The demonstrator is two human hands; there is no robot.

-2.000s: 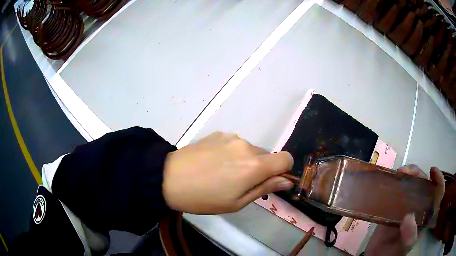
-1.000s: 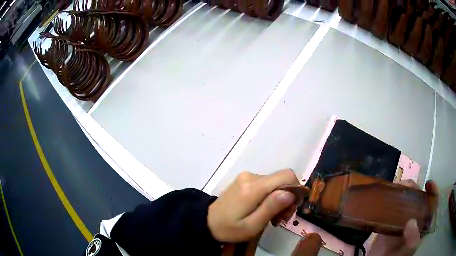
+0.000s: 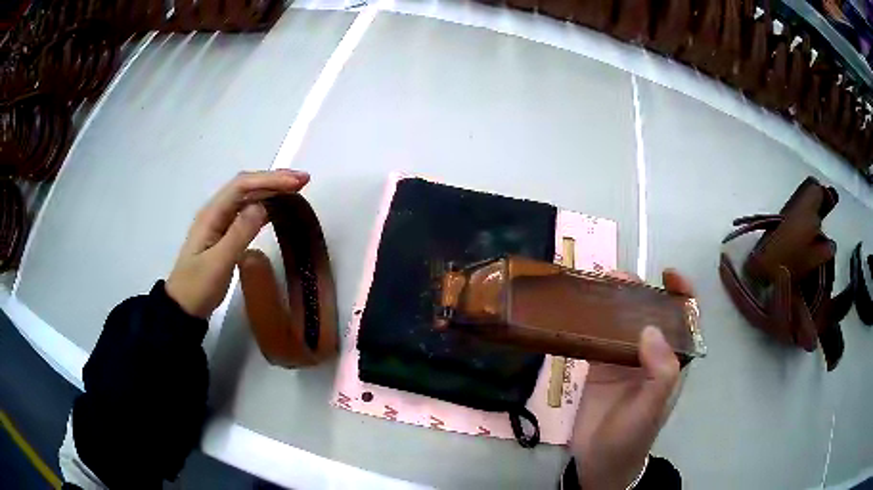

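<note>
My left hand (image 3: 225, 234) holds one end of a brown C-shaped headband (image 3: 308, 278), its curve hanging down left of the black pad. A dark strip shows inside the band. My right hand (image 3: 632, 402) grips the far end of the brown-stained, see-through roller box (image 3: 603, 311). The small roller head (image 3: 446, 295) at its narrow end is over the black pad (image 3: 469, 215), apart from the headband. The pad has a small black loop and lies on a pink printed card (image 3: 412, 412). A tan strip (image 3: 556, 378) shows beside the pad, partly hidden by the box.
A loose pile of brown headbands (image 3: 794, 258) lies on the pale table (image 3: 498, 120) at the right, with a darker band (image 3: 860, 282) beside it. Packed rows of brown headbands (image 3: 670, 43) line the back edge, and more (image 3: 33, 134) stand at the far left.
My left hand has moved away from the roller, and the headband in it now shows fully. The view has shifted right, bringing the loose pile into view. My right hand still holds the box.
</note>
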